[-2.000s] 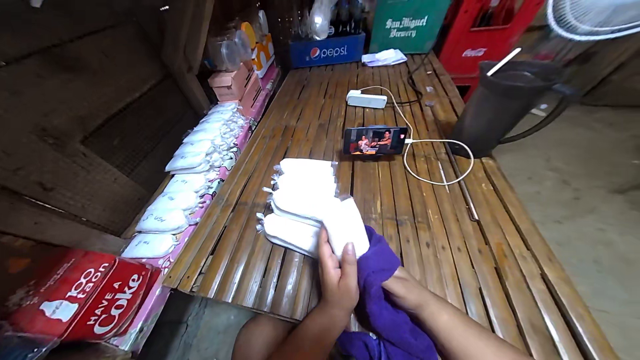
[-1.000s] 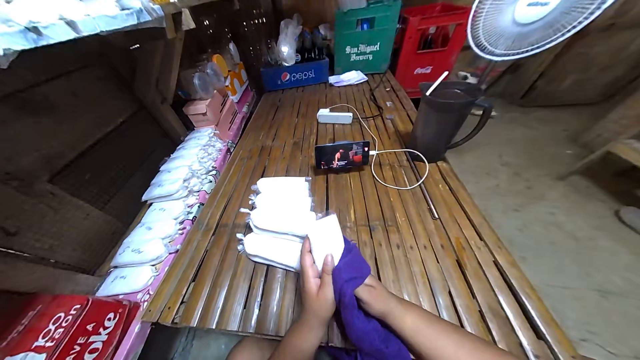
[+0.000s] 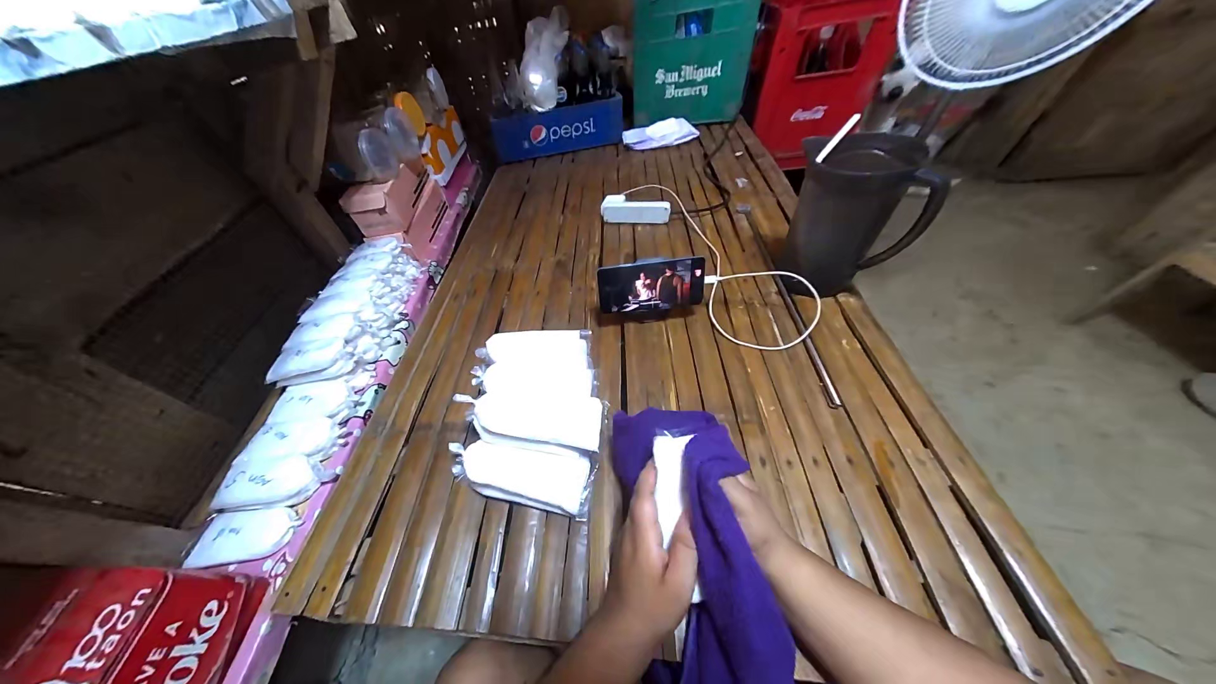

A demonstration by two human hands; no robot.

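Observation:
My left hand grips a white-filled clear plastic pack, held upright near the front of the bamboo-slat table. Around the pack's far and right sides lies a purple cloth. My right hand holds that cloth from the right, its fingers mostly hidden in the folds. Left of my hands, several similar tied packs lie side by side on the slats. Beyond them a smartphone stands on its long side, showing a video, with a white cable plugged in.
A dark pitcher stands at the table's right edge, near a white power strip. Crates stand at the far end: blue, green and red. A white fan is at right. More packs line a pink-covered bench at left.
The purple cloth now wraps behind the held pack, where before it hung mostly to its right. The pack has moved away from the row on the table.

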